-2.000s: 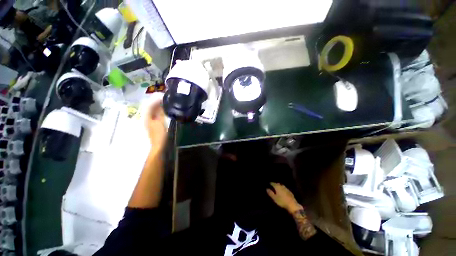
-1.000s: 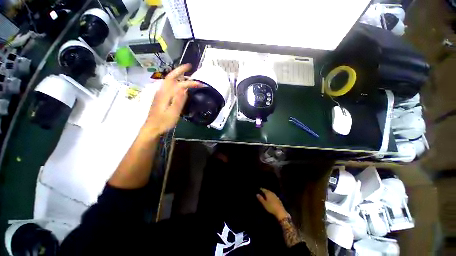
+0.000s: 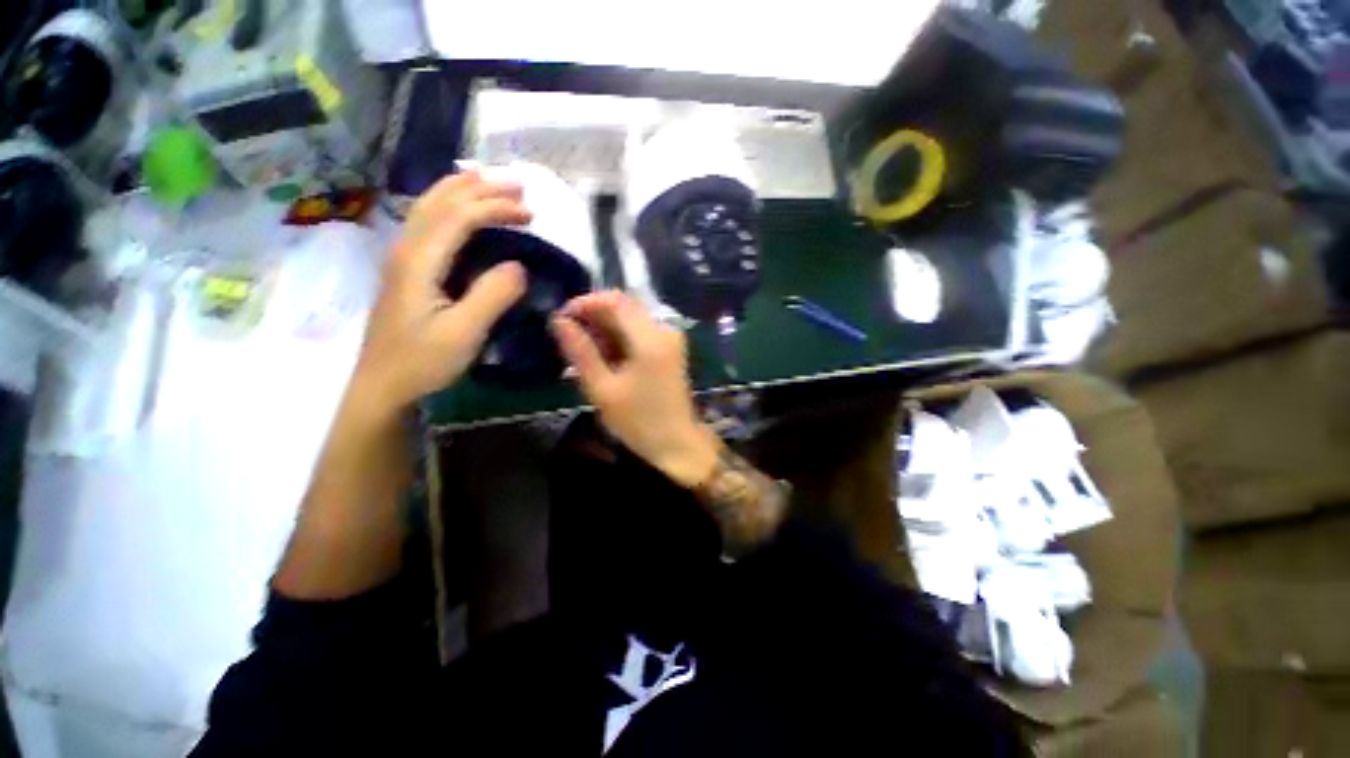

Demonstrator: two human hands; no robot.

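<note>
A white-capped dome camera with a black ball head stands on the green mat near its left front edge. My left hand lies around its left side, fingers on the cap and thumb on the black ball. My right hand is at the right side of the ball, thumb and forefinger pinched together. Whether they hold something small cannot be told. A second dome camera stands just to the right, its lens and ring of lamps facing me, touched by neither hand.
A keyboard lies under the bright monitor. Right are a yellow tape roll, a mouse, a blue tool and a black box. A carton of white camera parts stands lower right.
My right hand has risen from my lap to the left camera's ball. My left hand has closed in around that camera. The view has shifted, so the bench sits further left.
</note>
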